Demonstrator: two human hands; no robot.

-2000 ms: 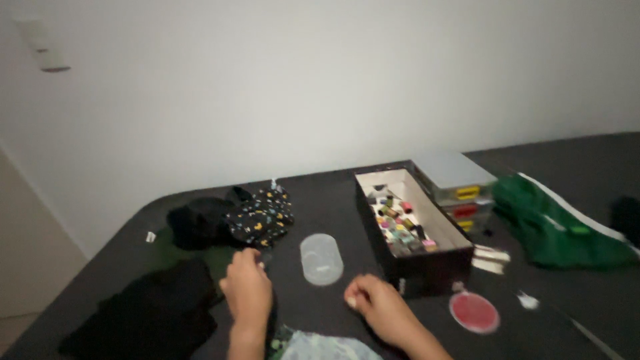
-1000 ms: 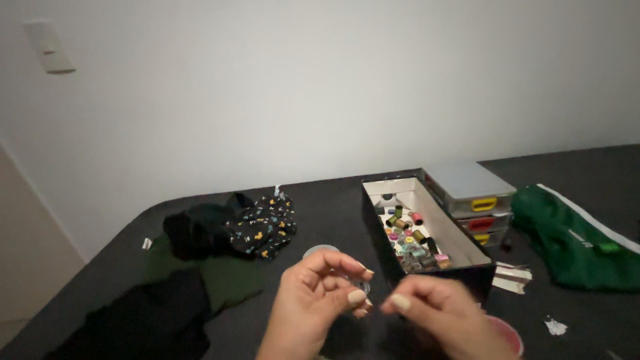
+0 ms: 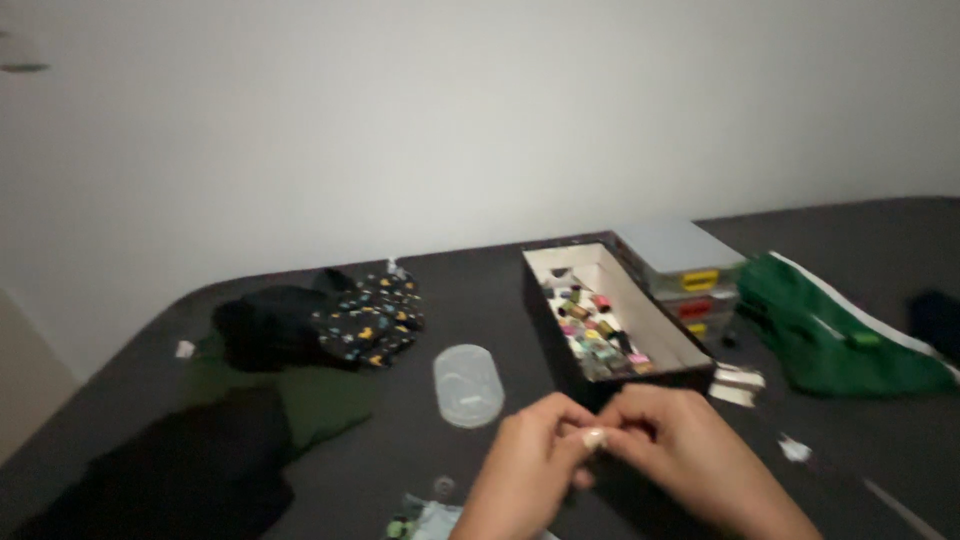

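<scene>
My left hand and my right hand meet at the fingertips just in front of a dark open box. A small whitish thing shows between the pinched fingers, too blurred to name; which hand grips it is unclear. Several small spools of thread lie in the box. Left of the hands is a translucent oval plastic lid or dish. A small clear round thing and pale patterned fabric are near my left wrist.
Behind the box stands a small drawer unit with coloured handles. Green fabric with a white edge lies right, near a crumpled white scrap. Dark patterned cloth, olive cloth and black cloth lie left on the dark table.
Two seconds ago my hands were apart, on either side of the oval plastic piece. They have come together at the fingertips, right of it.
</scene>
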